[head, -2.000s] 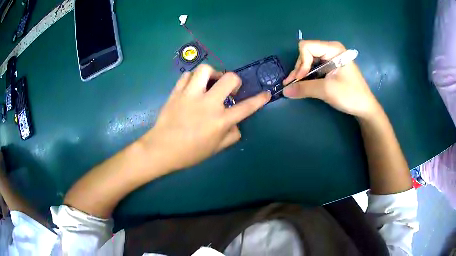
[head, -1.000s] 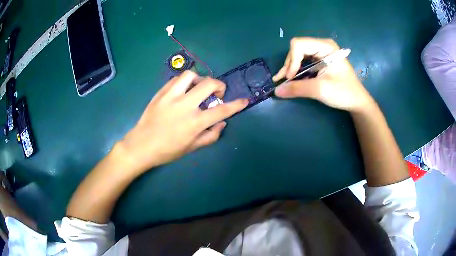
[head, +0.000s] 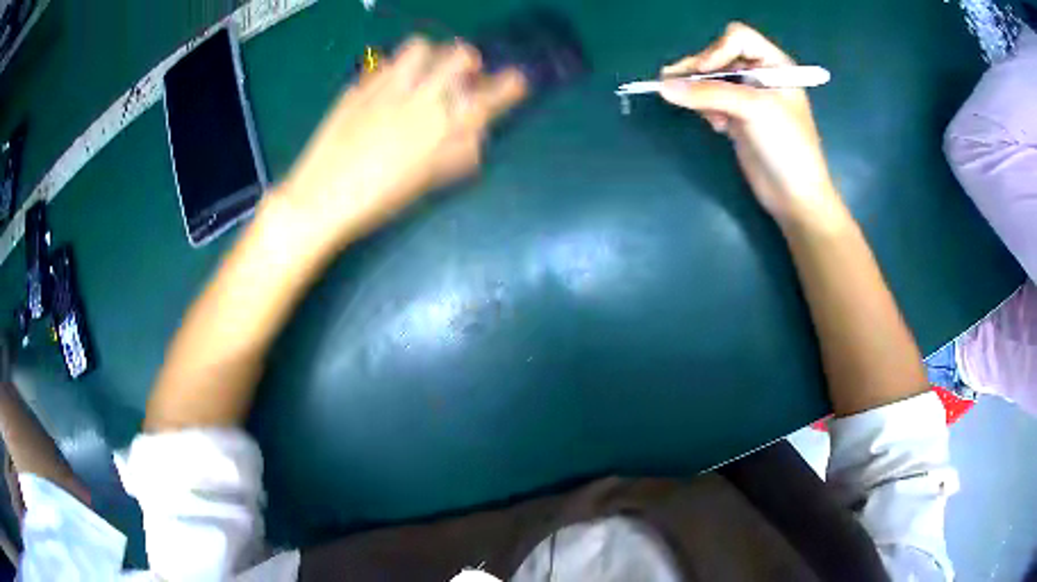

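The dark oblong housing (head: 546, 48) is blurred near the top edge of the view. My left hand (head: 415, 119) is blurred too, its fingers at the housing's left part. A bit of the yellow-centred round part (head: 371, 59) shows left of my fingers. My right hand (head: 756, 108) holds slim tweezers (head: 785, 76) with a whitish rear end, pen-like, clear of the housing. Their pointed tip is over the table beside a tiny pale piece (head: 624, 104); whether they touch is unclear.
A smartphone (head: 214, 136) lies at the left on the dark green table (head: 512, 398). Dark oblong units (head: 68, 313) lie at far left, inside the worn pale strip (head: 108, 119). Another person's forearm (head: 40, 438) is at lower left. A person's pinkish sleeve (head: 1001, 148) is at right.
My left hand and the housing have moved up in the view. My right hand has moved the tweezers away from the housing, to the tiny pale piece.
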